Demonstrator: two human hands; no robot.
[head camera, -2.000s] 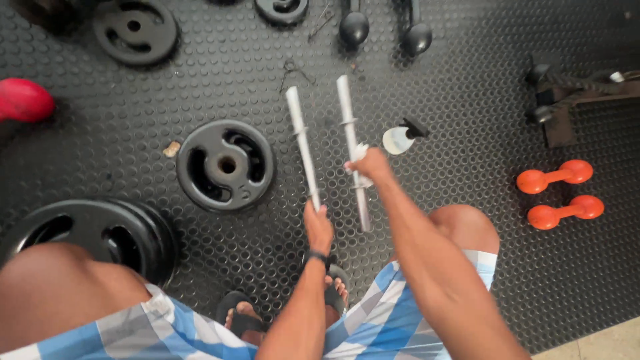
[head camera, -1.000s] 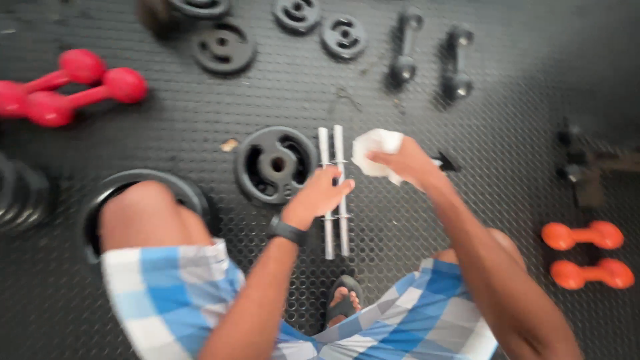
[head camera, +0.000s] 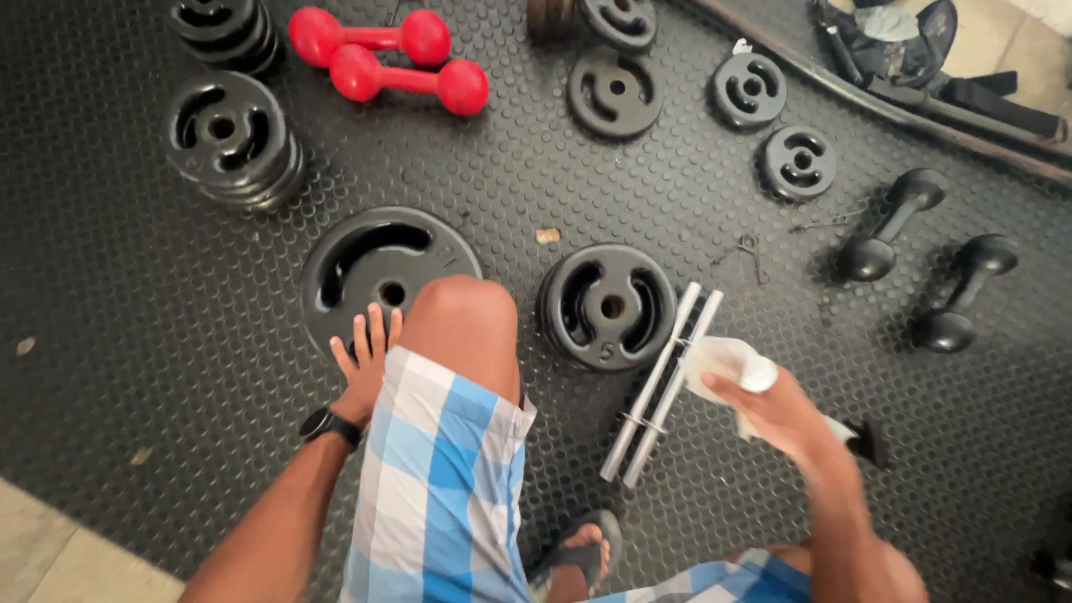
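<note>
My left hand (head camera: 368, 360) has its fingers spread over the near edge of a large black weight plate (head camera: 444, 243), beside my knee; whether it presses on the plate I cannot tell. In my right hand (head camera: 775, 410) is a crumpled white cloth or paper (head camera: 716, 364), slightly blurred. Just left of that hand, two chrome dumbbell bars (head camera: 651, 394) lie side by side on the rubber mat. A smaller stack of black weight plates (head camera: 609, 308) sits against their left side. Partly hidden under my right wrist lies a spray bottle (head camera: 867, 440) with a black head.
Two red dumbbells (head camera: 410, 79) lie beyond the large plate, with stacked black plates (head camera: 226, 130) to their left. Several single plates (head camera: 615, 92) lie farther off. Two black dumbbells (head camera: 967, 293) are at the right. A metal rail (head camera: 879, 109) and a black bag (head camera: 913, 42) are at the upper right.
My left hand has left the two bars, where it was a second ago, and moved left to the large plate. The bars, apart in my hands at first, now lie together. The view has swung left.
</note>
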